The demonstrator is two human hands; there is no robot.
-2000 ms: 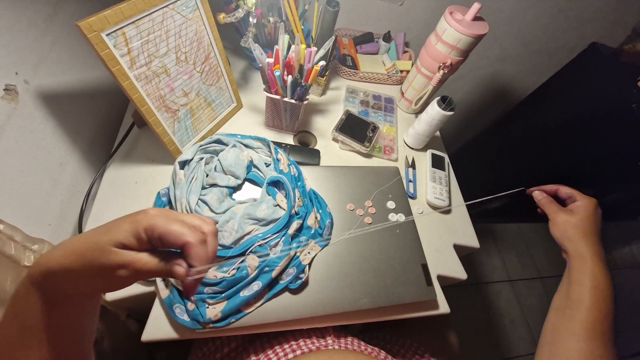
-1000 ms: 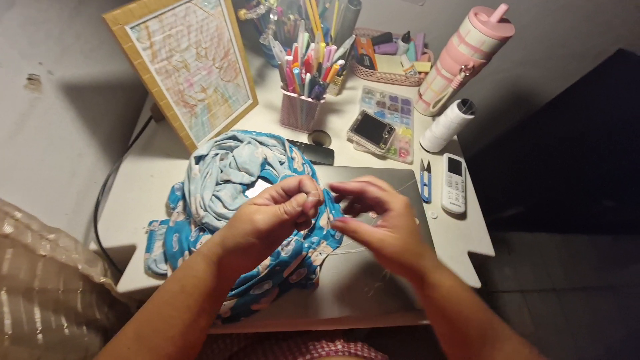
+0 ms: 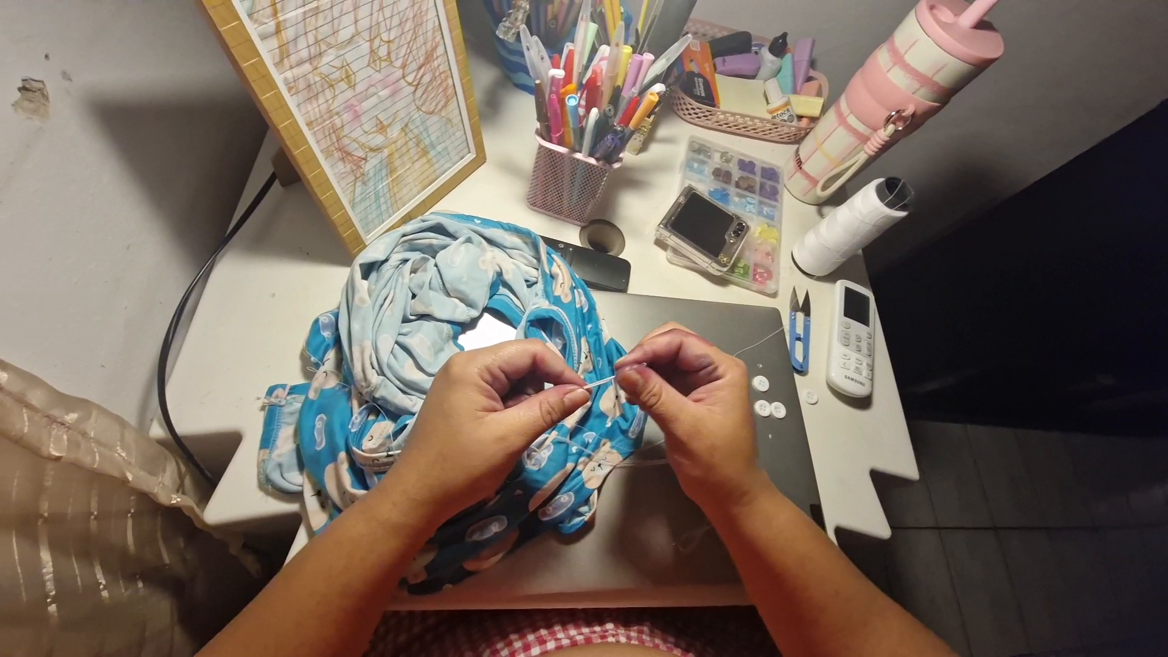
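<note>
My left hand [image 3: 497, 420] and my right hand [image 3: 693, 401] meet over the blue printed fabric [image 3: 474, 274], fingertips pinching white thread [image 3: 600, 381] stretched across the small gap between them. Whether a needle is there too, I cannot tell. The fabric lies bunched in a ring on a grey laptop lid [image 3: 639, 557]. Loose thread trails below and to the right of my right hand. White buttons [image 3: 762, 409] lie on the lid beside that hand; one more is on the table. Blue thread snips [image 3: 800, 333] lie at the lid's right edge.
A white thread spool [image 3: 849, 228], a remote control [image 3: 851, 338] and a pink tumbler [image 3: 894, 100] stand or lie at the right. Behind are a button box [image 3: 766, 182], a clear-cased device [image 3: 703, 228], a pen holder [image 3: 570, 182], a basket [image 3: 739, 123] and a framed drawing [image 3: 365, 119].
Two seconds ago my hands were far apart with thread drawn between them. They have come together above the fabric, my right hand moving in from the far right.
</note>
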